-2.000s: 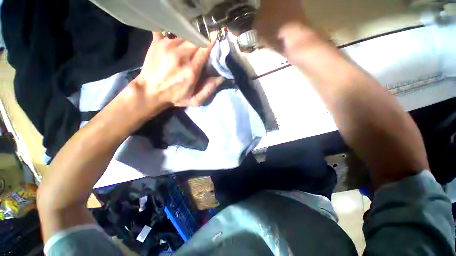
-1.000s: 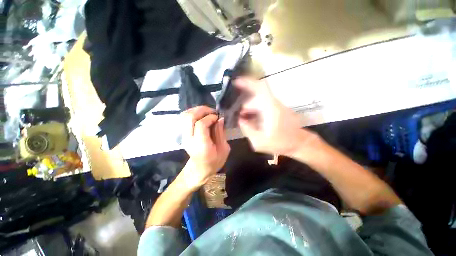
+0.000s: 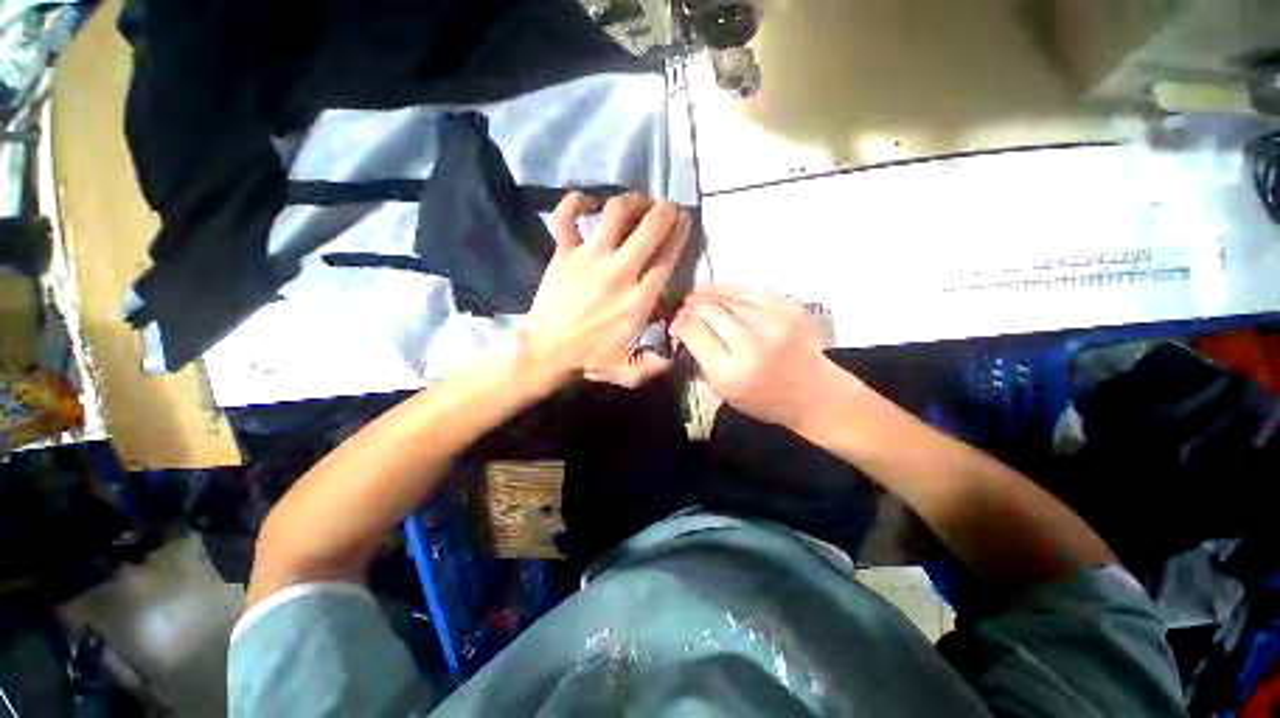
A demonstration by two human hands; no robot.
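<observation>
The black garment body with a grey-white panel crossed by dark stripes lies on the machine table, left of and below the needle area. A loose dark piece lies on the panel. My left hand presses on the panel's right edge, thumb and fingers on the cloth. My right hand pinches the seam edge close beside my left fingertips, near the table's front edge. The cloth between my fingertips is mostly hidden. The presser foot area is at the top, with the garment's edge running up to it.
The white machine table has ruler marks at right. A tan extension board is at left. A round knob is beside the needle area. Blue crates and dark garments are below the table.
My hands have left the needle area and now meet near the table's front edge. My left hand lies flatter on the panel than a second ago. The panel is spread out more.
</observation>
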